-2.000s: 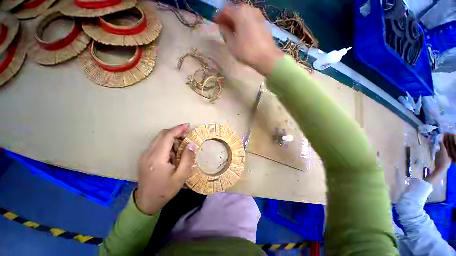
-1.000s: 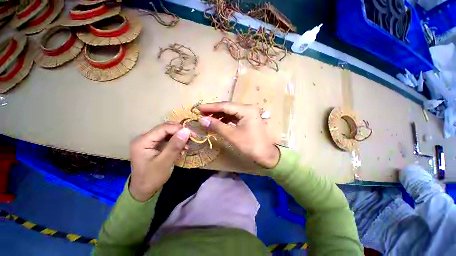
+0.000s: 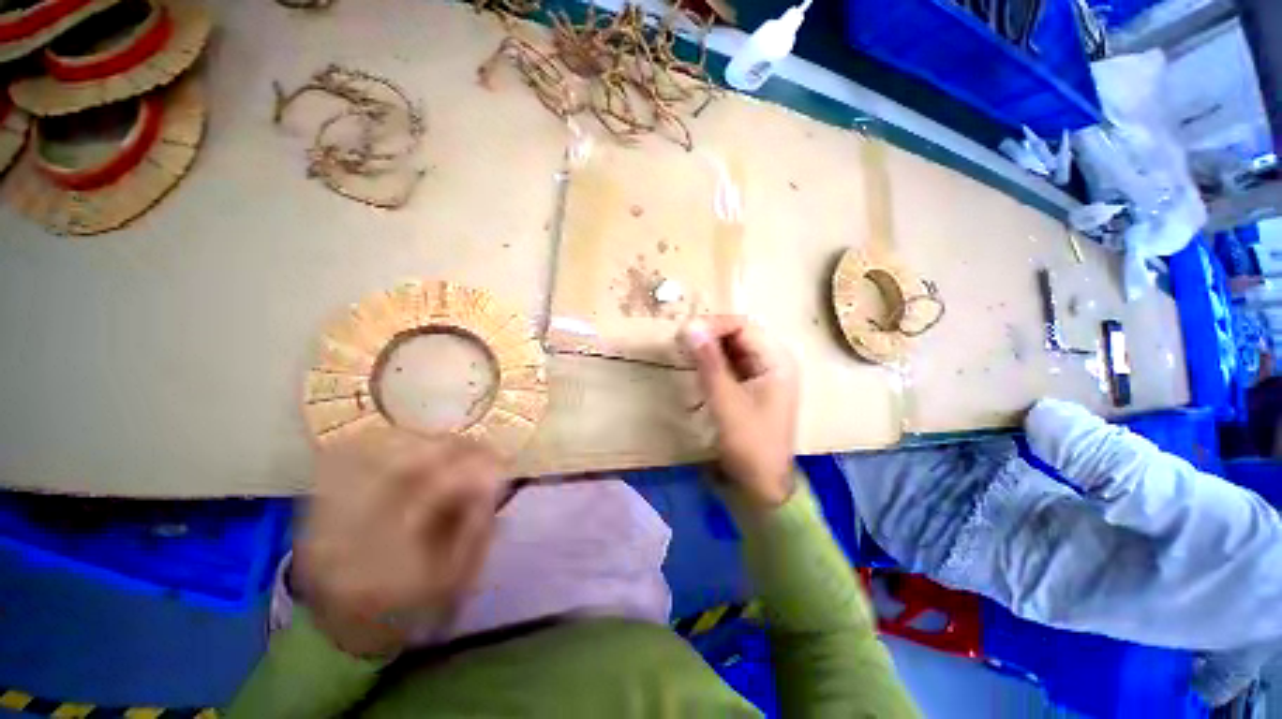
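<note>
A tan straw ring (image 3: 429,305) lies flat on the table in front of me, with no cord seen at its hole. My left hand (image 3: 408,527) is blurred at the ring's near edge and overlaps it; whether it holds anything cannot be told. My right hand (image 3: 748,400) is at the near edge of the cardboard pad (image 3: 598,211), thumb and fingertips close together beside the white glue dab (image 3: 667,291). Whether something small is between those fingertips is unclear. Brown spots surround the dab.
A small cord bunch (image 3: 368,138) and larger cord pile (image 3: 619,63) lie behind. Red-banded straw rings (image 3: 106,169) are at left. A corded straw ring (image 3: 860,302) lies right of the pad. A glue bottle (image 3: 768,49) and blue crate (image 3: 970,63) are at back. A person's sleeve (image 3: 1153,513) is at right.
My hands have moved apart from over the ring, the right one towards the glue dab. The cord loop they held is no longer visible at the ring. The view has shifted right.
</note>
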